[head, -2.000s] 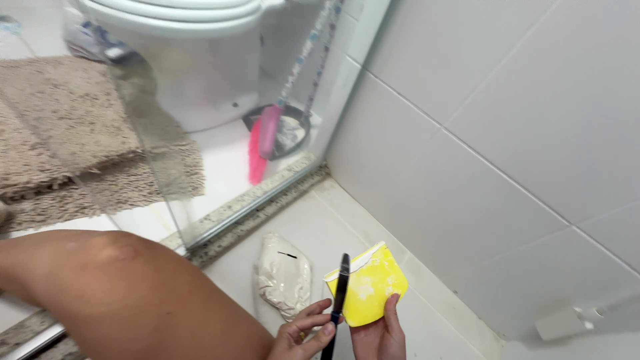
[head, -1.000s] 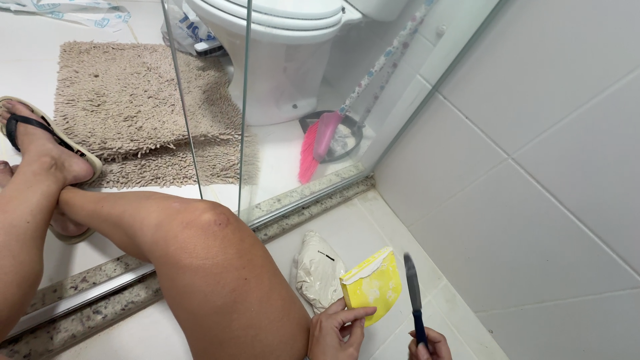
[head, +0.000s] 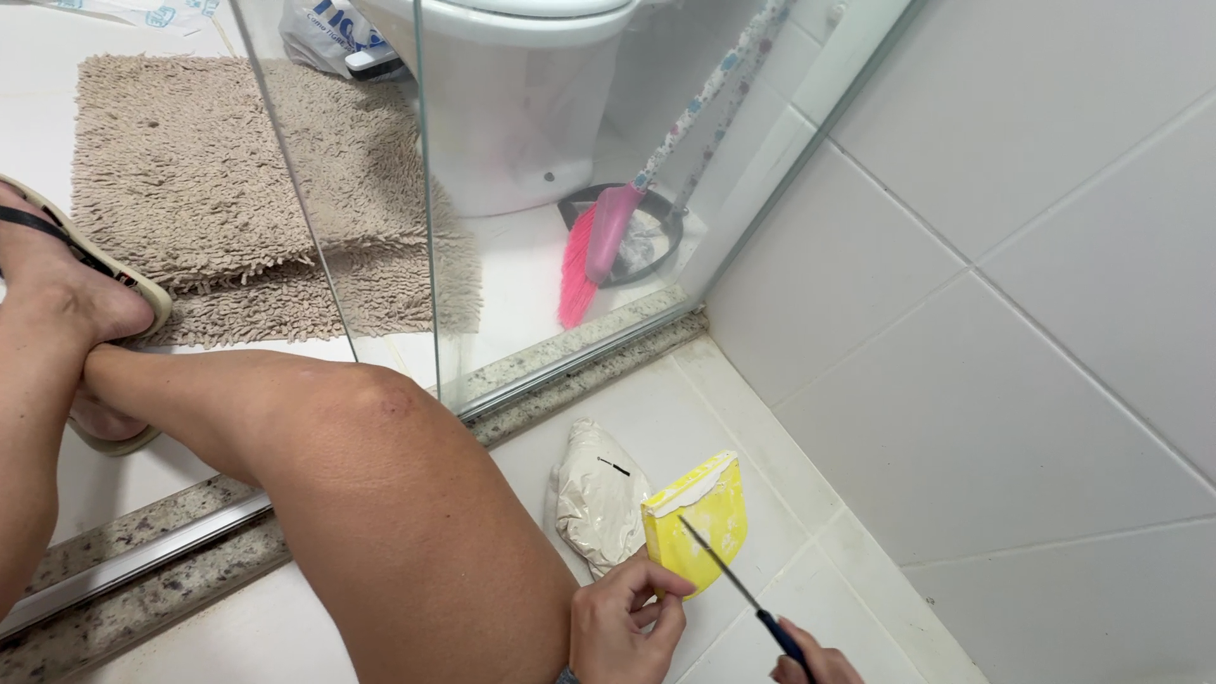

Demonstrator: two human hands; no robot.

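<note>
My left hand (head: pixel 632 617) pinches the lower edge of a yellow plastic spreader (head: pixel 708 532), whose upper edge carries a strip of white paste; white smears mark its face. In my right hand (head: pixel 817 655) is the dark blue handle of a knife-like tool with a narrow metal blade (head: pixel 719 562). The blade's tip lies over the spreader's face, just below the paste; whether it touches cannot be told. A clear plastic bag of whitish material (head: pixel 598 494) lies on the floor tiles behind my left hand.
A glass shower panel (head: pixel 332 190) stands on a granite sill (head: pixel 589 370). Beyond are a shaggy beige mat (head: pixel 171 161), a toilet (head: pixel 513 104) and a pink broom (head: pixel 608 233) by a black dustpan (head: pixel 665 271). A tiled wall (head: pixel 950 399) rises at right; my bent leg (head: pixel 408 494) is at left.
The knife-like tool was upright, to the right of the spreader, one second ago; now it slants with its tip over the spreader. The left hand still holds the spreader.
</note>
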